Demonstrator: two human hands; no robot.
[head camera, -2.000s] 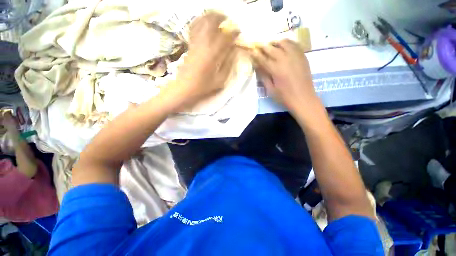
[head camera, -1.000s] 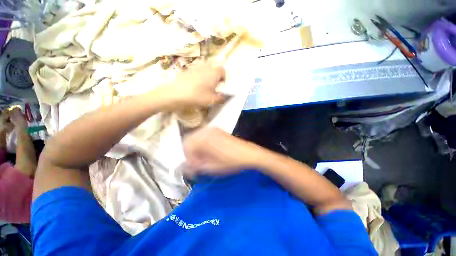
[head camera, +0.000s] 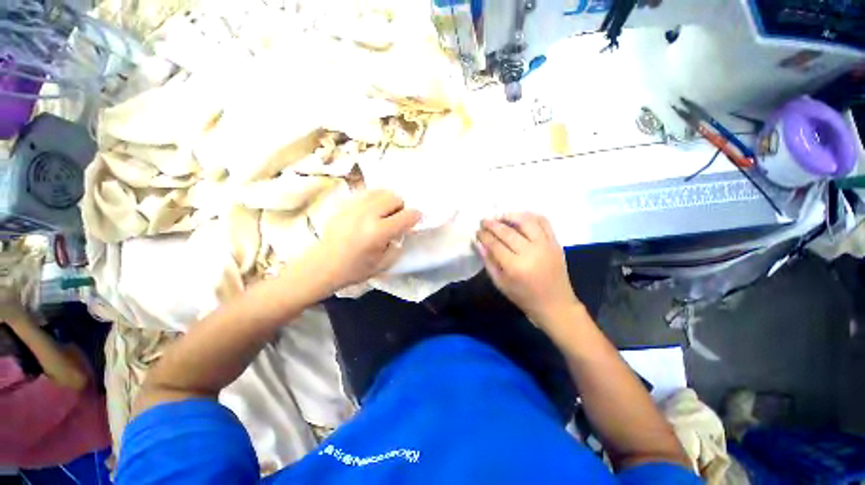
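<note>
A large crumpled heap of cream cloth (head camera: 218, 123) lies on the left of the white table and hangs over its front edge. My left hand (head camera: 365, 235) pinches a paler white cloth (head camera: 432, 260) at the front of the heap. My right hand (head camera: 522, 258) is just to the right, its fingertips together at the right part of that pale cloth, which is overexposed there. A puckered cream band (head camera: 403, 128) shows within the heap. The presser foot area (head camera: 512, 85) is at the top, beyond the cloth.
A ruler scale (head camera: 683, 195) runs along the table's front edge. Snips (head camera: 721, 142), a small metal part (head camera: 650, 121) and a purple-topped container (head camera: 811, 142) are at right. A tan block (head camera: 560, 139) is on the bed. A person in a reddish top (head camera: 52, 407) is at left.
My hands have moved apart from their crossed position; my right hand has gone from near my lap to the table edge. The view has shifted, showing more of the machine.
</note>
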